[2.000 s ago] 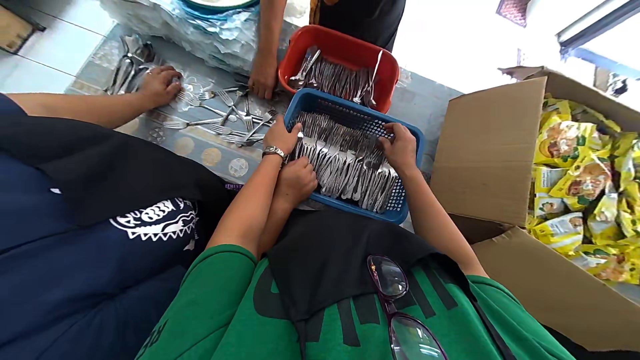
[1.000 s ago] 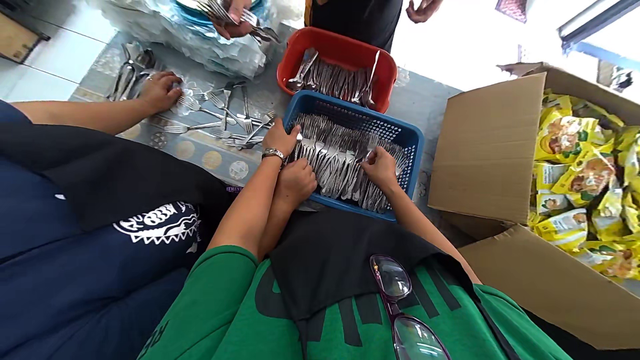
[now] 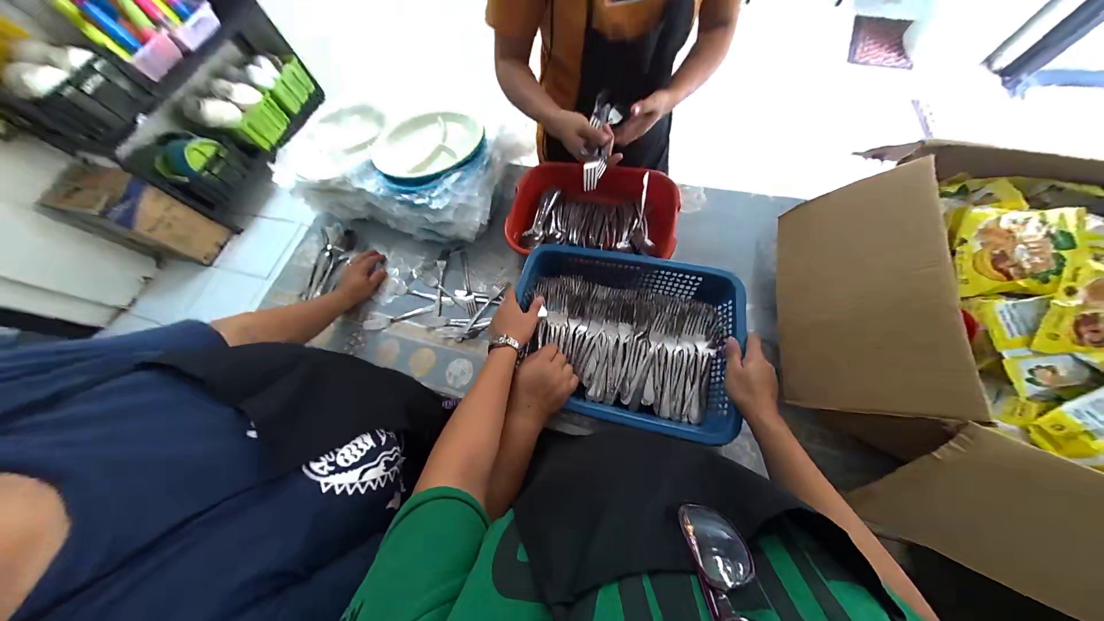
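Observation:
A blue plastic basket [image 3: 735, 297] holds a dense layer of metal forks [image 3: 642, 345], laid side by side with tines toward the far side. My left hand [image 3: 516, 317], with a bracelet at the wrist, grips the basket's left rim near its far corner. On the right rim is my right hand [image 3: 750, 378], its thumb over the edge. Another bare hand [image 3: 545, 382] rests at the near left corner; its forearm is partly hidden under mine. Just beyond stands a red plastic basin [image 3: 519, 211] with metal spoons [image 3: 595, 222]. Loose cutlery [image 3: 440, 302] lies left of the blue basket.
A co-worker's hand [image 3: 362, 278] rests beside the loose cutlery. Across the table, another person [image 3: 621, 129] holds several forks above the basin. Wrapped divided plates [image 3: 429, 147] are stacked at the back left. An open cardboard box [image 3: 871, 293] of yellow packets stands close on the right.
My right hand has moved from the forks inside the blue basket to its right rim. The person opposite has brought forks from above the plates to above the basin. The view has shifted.

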